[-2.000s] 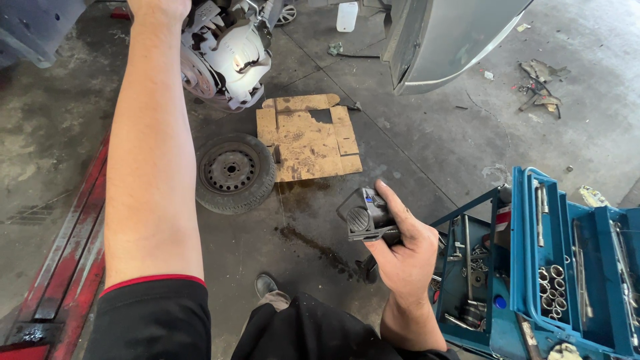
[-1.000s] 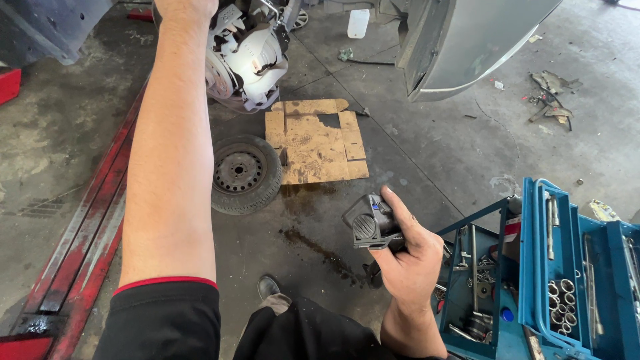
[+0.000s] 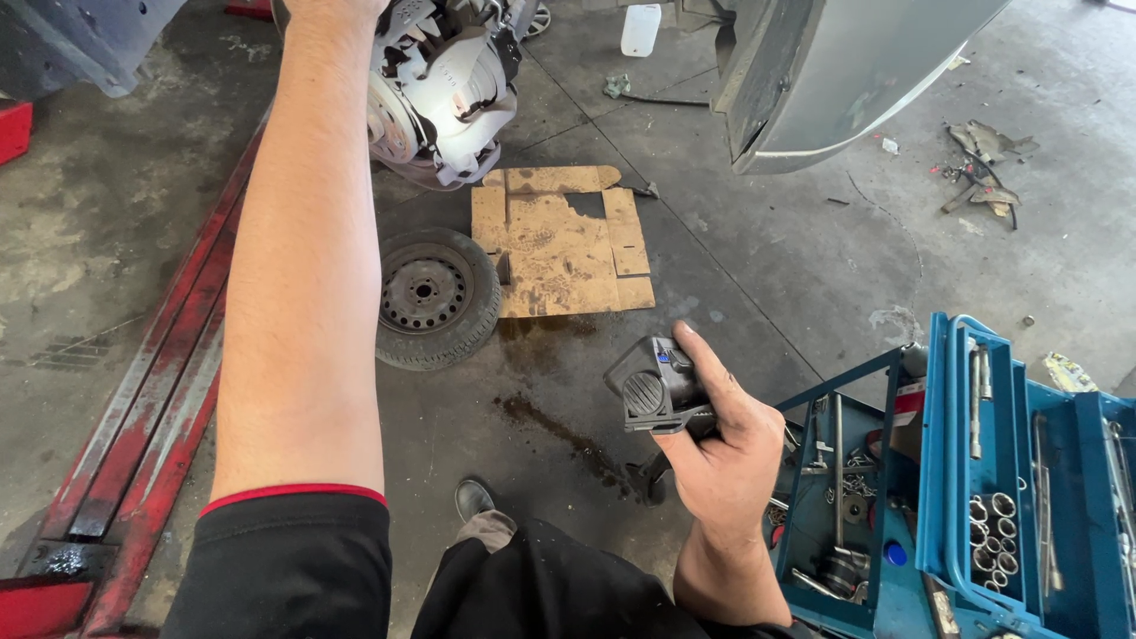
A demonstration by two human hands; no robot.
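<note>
My right hand (image 3: 732,444) grips a black plastic device (image 3: 661,386) with a ribbed round grille and a small blue mark; its exact kind is unclear. My left arm reaches up past the car's exposed wheel hub assembly (image 3: 444,98). Only the edge of my left hand (image 3: 333,7) shows at the top of the view, so its fingers and anything in them are hidden. Below the hub, a tyre on a steel wheel (image 3: 426,293) lies flat on the floor, against a stained piece of flattened cardboard (image 3: 559,248).
An unfolded blue metal toolbox (image 3: 941,461) with sockets and wrenches stands at lower right, beside a blue tool tray (image 3: 874,497). A red lift rail (image 3: 169,390) runs along the left. A grey car body panel (image 3: 825,80) hangs at upper right. Dark fluid stains mark the floor.
The view has shifted slightly. My right hand keeps hold of the black device, and my left arm stays stretched upward.
</note>
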